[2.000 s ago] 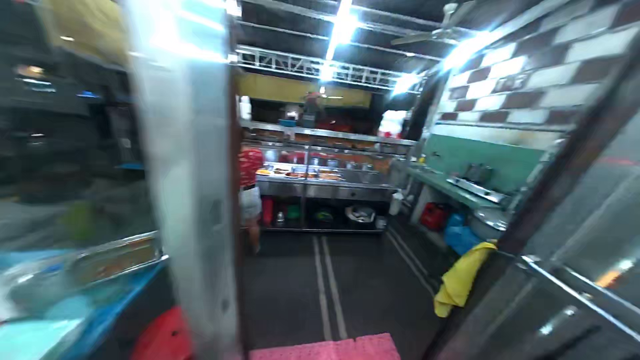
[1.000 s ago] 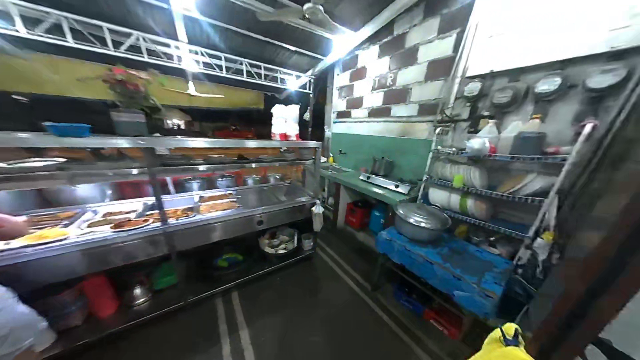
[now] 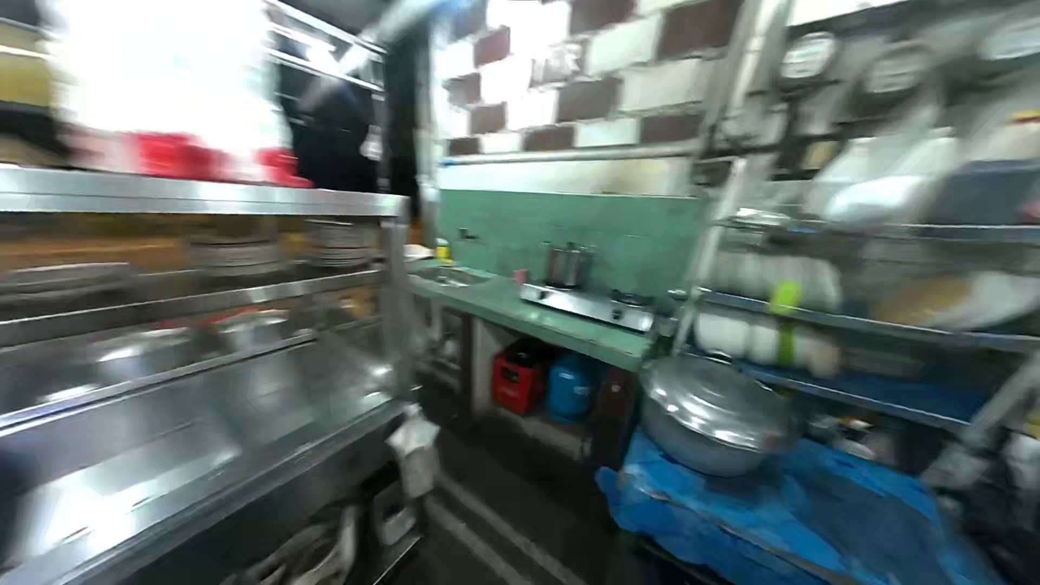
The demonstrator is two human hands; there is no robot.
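Note:
Neither my left hand nor my right hand shows in the head view. A large lidded metal pot [image 3: 715,410] rests on a low table covered with blue plastic sheeting [image 3: 691,508], right of centre. Further back, a two-burner gas stove [image 3: 587,306] sits on a green counter [image 3: 520,321], with a metal pot [image 3: 566,266] on its left burner. A sink basin [image 3: 449,277] is set into the counter's left end.
A stainless steel serving counter with shelves [image 3: 203,455] fills the left side. Under the green counter stand a red crate [image 3: 517,380] and a blue gas cylinder [image 3: 571,388]. A dish rack [image 3: 861,319] with stacked plates is at the right. A striped floor runs between.
The view has moved forward and turned right, closer to the stove and the large lidded pot. The food trays, the person at the left and the yellow cloth are out of view.

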